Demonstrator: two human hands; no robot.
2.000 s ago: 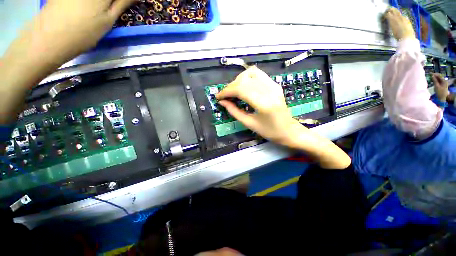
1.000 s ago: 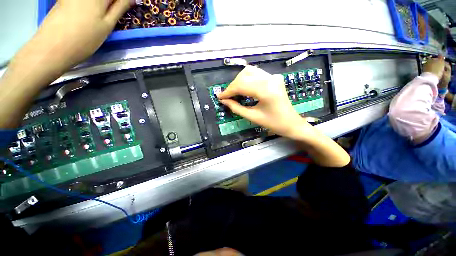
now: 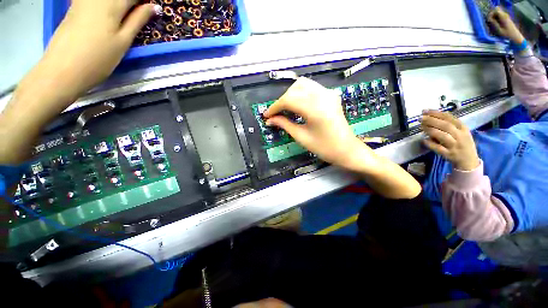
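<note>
My left hand (image 3: 90,51) reaches over the blue parts bin (image 3: 237,37), its fingertips at the heaped ring coils (image 3: 195,17). Whether they hold a coil cannot be told. My right hand (image 3: 315,117) is over the right PCB panel (image 3: 366,124). Its thumb and index finger come together at the panel's left-end board; anything between them is hidden. The hand covers several boards. The left PCB panel (image 3: 114,201) lies in its black pallet (image 3: 198,195), with small parts on its boards.
Silver rails (image 3: 228,222) run along both sides of the pallets. Metal clips (image 3: 359,66) sit at the pallet edges. A neighbour's hand (image 3: 450,137) is over the conveyor at the right, the other at a far blue bin (image 3: 481,27). A thin blue cord (image 3: 90,237) crosses the left pallet.
Both pallets have shifted slightly right. My right fingertips stay at the left-end board. My left hand has moved slightly right relative to the bin. The neighbour's near hand has come over the conveyor.
</note>
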